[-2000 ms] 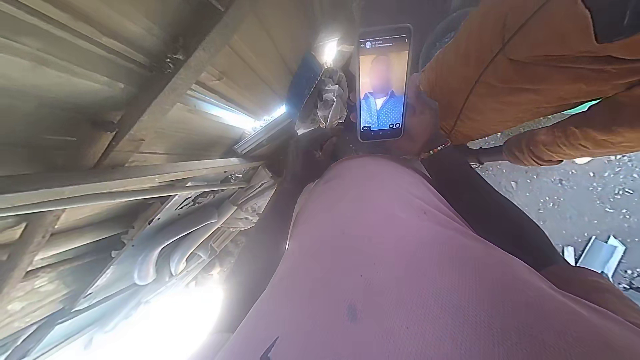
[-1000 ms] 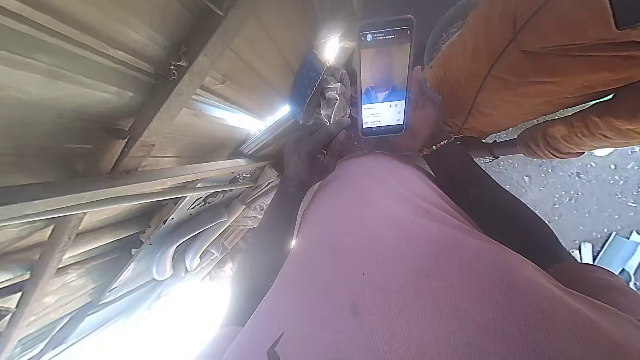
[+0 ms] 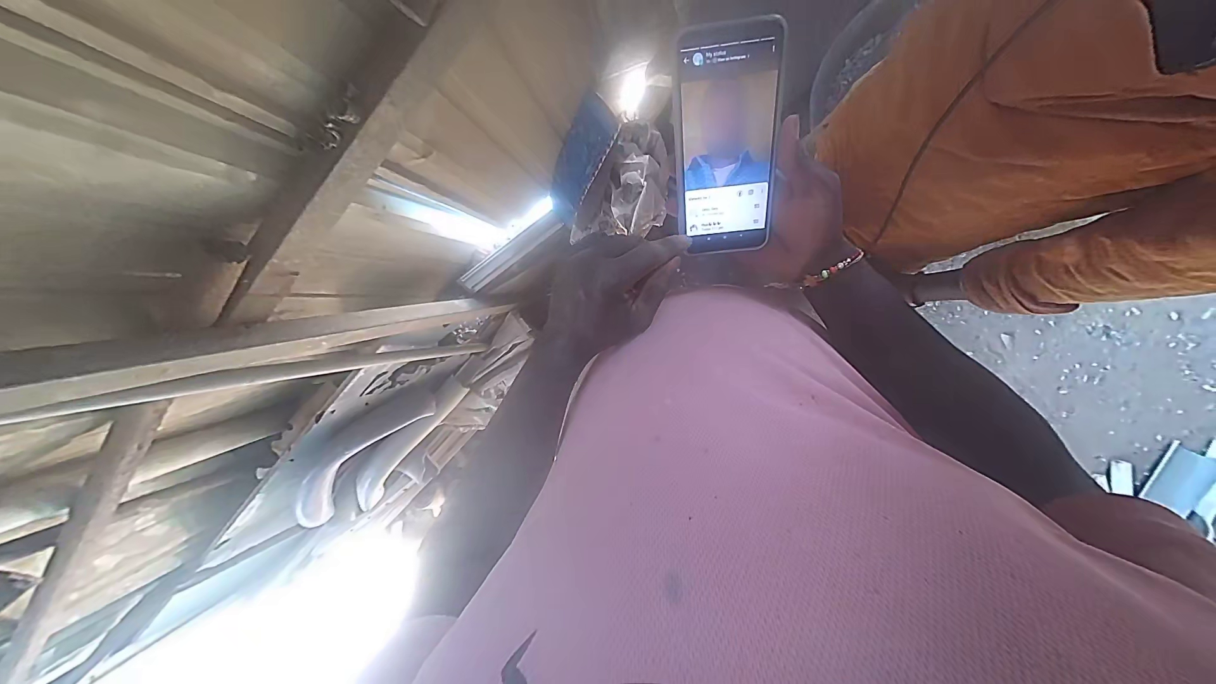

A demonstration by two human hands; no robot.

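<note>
A lit smartphone (image 3: 727, 133) stands upright in my right hand (image 3: 807, 214), whose palm and fingers wrap its right side and back. A beaded bracelet (image 3: 834, 270) circles that wrist. The screen shows a picture of a person above a white panel bearing writing. My left hand (image 3: 608, 290) is beside the phone's lower left corner, one finger stretched toward it and the other fingers partly curled; nothing is seen in it. Just beyond this hand is a crumpled clear plastic wrapping (image 3: 638, 185). My pink shirt (image 3: 760, 475) fills the lower middle.
A person in orange-brown trousers (image 3: 988, 142) is close on the right. At left are wooden beams (image 3: 218, 347), corrugated sheeting (image 3: 104, 114) and curved pale pieces (image 3: 366, 451). Light-coloured offcuts (image 3: 1178, 480) lie on the gritty ground (image 3: 1092, 380) at lower right.
A white panel has come up under the picture on the phone's screen since the oldest frame. My left hand has shifted slightly, its finger now reaching nearer the phone's bottom edge. My right hand keeps its hold.
</note>
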